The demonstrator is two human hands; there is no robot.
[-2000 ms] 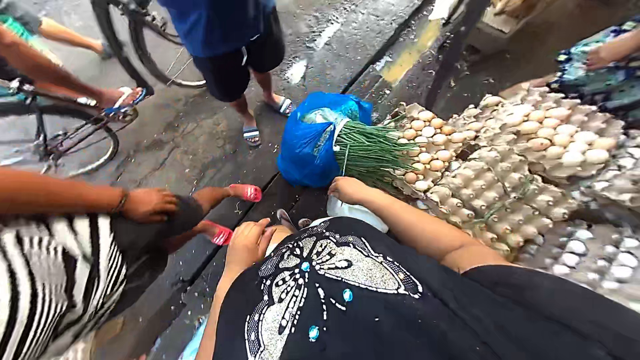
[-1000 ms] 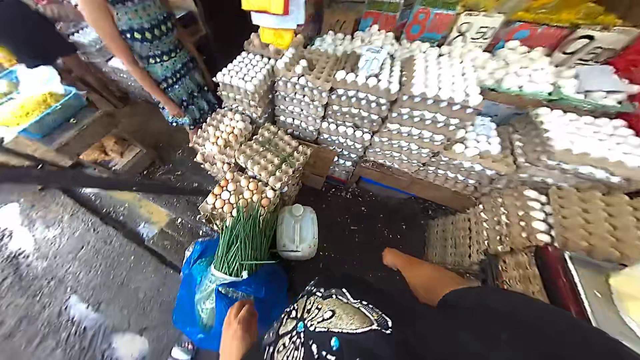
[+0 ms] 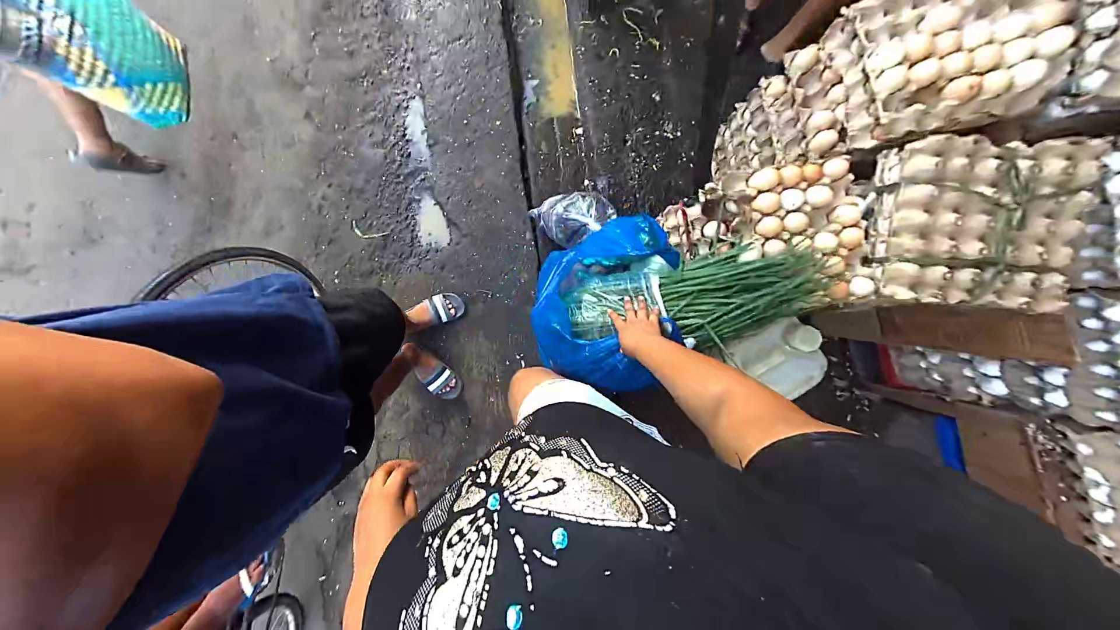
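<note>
My right hand [image 3: 637,325] rests with spread fingers on a clear plastic wrap [image 3: 604,302] around the lower end of a bundle of long green stalks, maybe chives [image 3: 752,284]. The bundle lies tilted out of a blue plastic bag [image 3: 556,337] on the ground, its tips reaching toward trays of brown eggs [image 3: 792,206]. Near the bag's upper left is a clear plastic bag [image 3: 573,217]. Beside my right forearm stands a translucent plastic jug [image 3: 783,359], partly under the stalks. My left hand [image 3: 389,494] hangs by my side, fingers loosely curved, with nothing seen in it.
Stacked egg trays [image 3: 971,201] and cardboard boxes [image 3: 971,332] line the right side. Close at left stands a person in a dark blue shirt [image 3: 271,367] and striped sandals, beside a bicycle wheel [image 3: 232,262]. Another person's foot [image 3: 118,159] is at upper left on wet pavement.
One second ago my left hand was at the blue bag and my right hand was away from it; now my right hand is on the wrapped bundle and my left is away. The view has turned strongly.
</note>
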